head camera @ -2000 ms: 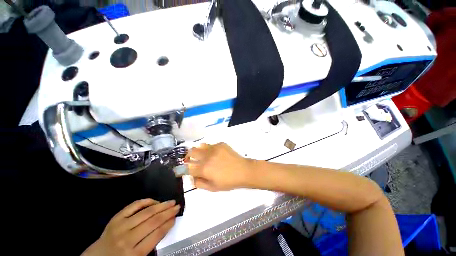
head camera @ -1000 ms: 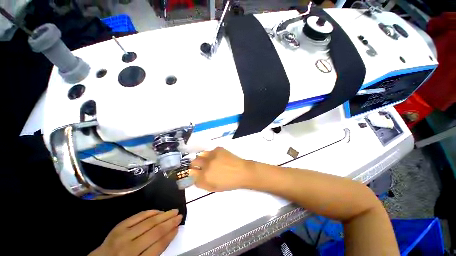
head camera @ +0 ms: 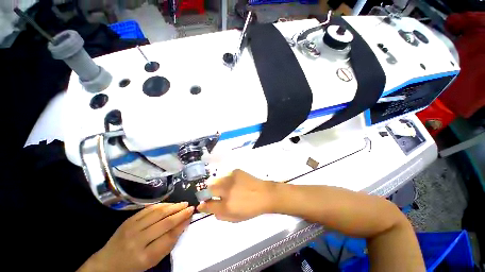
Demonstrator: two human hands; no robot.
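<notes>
The black garment (head camera: 48, 212) is heaped at the left and reaches under the machine's left end. My left hand (head camera: 146, 231) lies flat on the black cloth, fingertips at its right edge just in front of the needle area (head camera: 199, 183). My right hand (head camera: 239, 195) is beside the needle area, fingers bent, its fingertips close to my left fingertips at the cloth edge. Something small and pale shows at the right fingers; I cannot tell what they hold. The white machine head (head camera: 212, 114) hides part of the cloth.
Two black bands (head camera: 284, 85) hang over the machine arm. A shiny metal loop (head camera: 98, 170) curves at its left face. A small brown tab (head camera: 312, 162) lies on the bed. A blue crate (head camera: 444, 249) stands at lower right. Red cloth (head camera: 468, 69) shows at far right.
My left hand has moved up towards the needle, and less black cloth shows in front of it. My right fingertips have come down near the left ones. The view has shifted slightly.
</notes>
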